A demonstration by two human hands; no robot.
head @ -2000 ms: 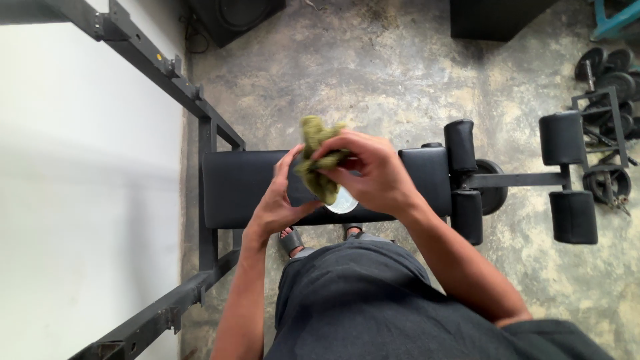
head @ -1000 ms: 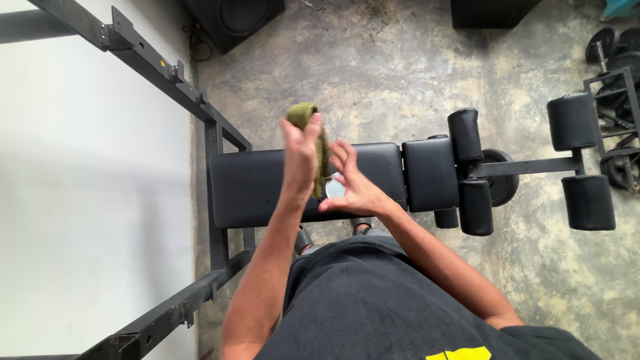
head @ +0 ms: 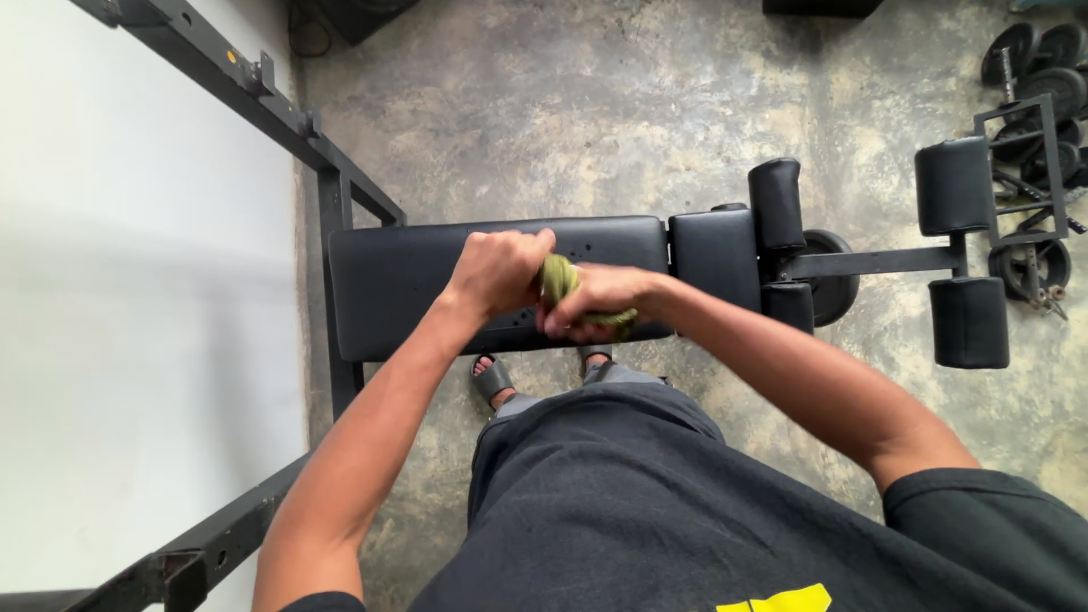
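A bunched olive-green cloth (head: 558,279) is squeezed between my two hands above the black padded bench (head: 391,289). My left hand (head: 503,270) is closed in a fist around one end of the cloth, most of which it hides. Right beside it, my right hand (head: 599,293) grips the cloth, with a fold showing below its fingers. Small dark drops dot the bench pad around my hands. The white round object of the earlier views cannot be made out now; my hands may cover it.
Black steel rack uprights (head: 336,204) stand at the bench's left end, near a white wall (head: 127,297). Foam leg rollers (head: 954,185) extend to the right. Weight plates (head: 1054,93) lie at the far right. My sandalled feet (head: 490,380) are on the concrete floor, close to the bench.
Both hands have closed tightly on the cloth, which was looser and more spread before. My right hand, partly open one second ago, now grips it. The white round object no longer shows.
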